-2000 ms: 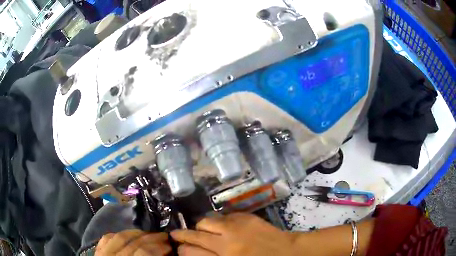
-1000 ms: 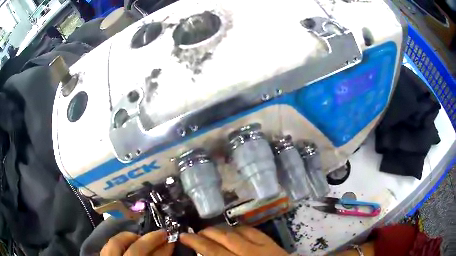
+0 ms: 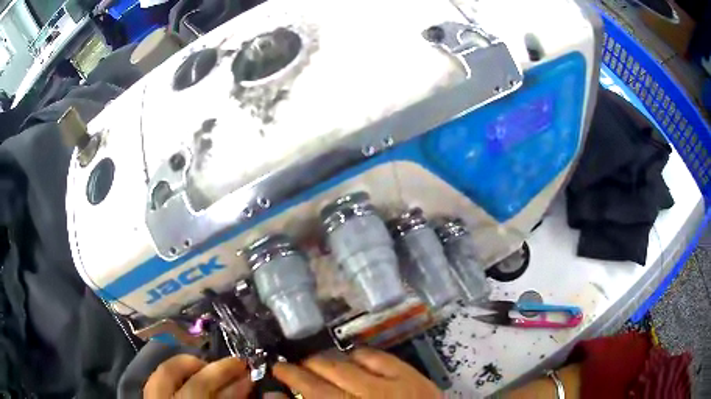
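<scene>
The white overlock machine (image 3: 312,101) with a blue stripe fills the middle of the view. Its presser foot area (image 3: 253,354) is at the lower left of the head. My left hand (image 3: 199,378) is on dark grey cloth (image 3: 144,366) just left of the presser foot, fingers bent. My right hand (image 3: 359,376) is just right of it, fingertips near the foot on dark cloth. Both hands are cut off by the bottom edge, and the cloth under the fingers is mostly hidden. More of the grey garment (image 3: 47,234) is heaped left of the machine.
Thread snips (image 3: 542,315) with pink and blue handles lie right of the machine, by a small round disc (image 3: 530,298). Black trimmings (image 3: 487,374) dot the white table (image 3: 546,257). Folded black pieces (image 3: 616,187) lie farther right. A blue plastic basket (image 3: 655,86) is at the right edge.
The view shifted down-right and then partly back. Both hands stay close together at the presser foot, with small changes in finger position.
</scene>
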